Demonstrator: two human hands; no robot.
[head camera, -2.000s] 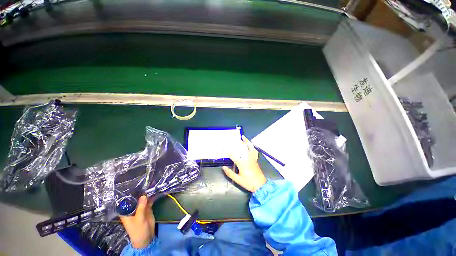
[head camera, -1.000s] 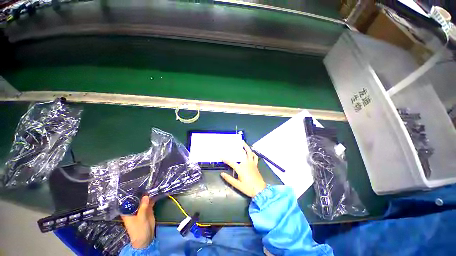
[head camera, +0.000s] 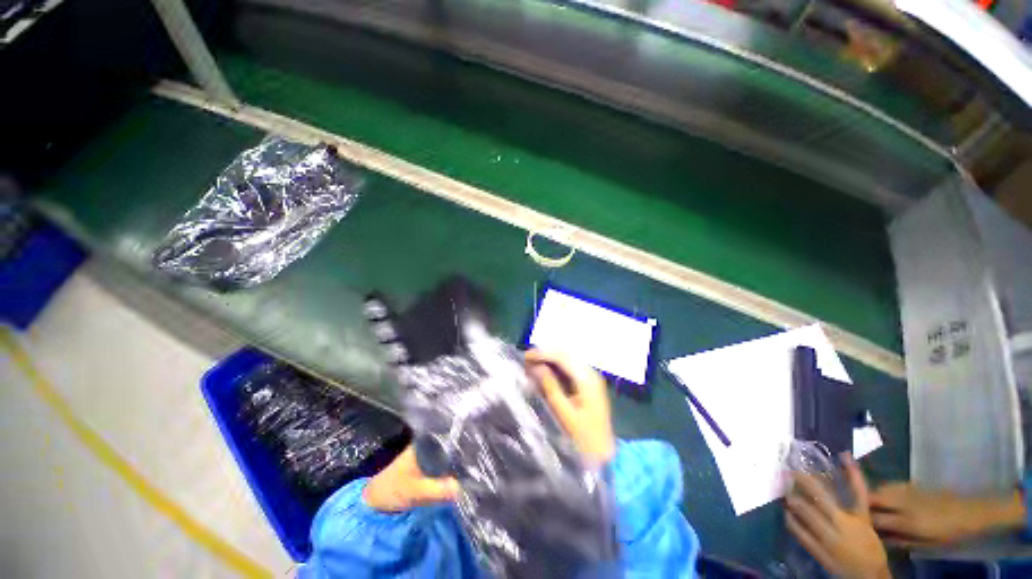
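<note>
A black button panel in a shiny clear bag (head camera: 492, 435) is held up over the bench's near edge, blurred by motion. Its keys show at the upper left end. My left hand (head camera: 410, 481) grips its left side. My right hand (head camera: 579, 402) grips its right side, fingers bent over the bag. The tablet (head camera: 594, 334) lies on the bench behind my right hand, its screen bright white. The yellow wires and plugs are hidden from view.
Another bagged panel (head camera: 266, 209) lies at left. A blue crate (head camera: 243, 435) of bagged panels stands below the edge. A cream ring (head camera: 550, 247), white paper (head camera: 741, 407) and pen (head camera: 699, 404) lie on the bench. At right, another person's hands (head camera: 837, 520) touch a panel (head camera: 820, 396) beside the white tote (head camera: 956, 339).
The view has turned left. The panel has swung round and been lifted in front of me. My right hand has left the tablet and taken hold of it. Another person's hands have appeared at right.
</note>
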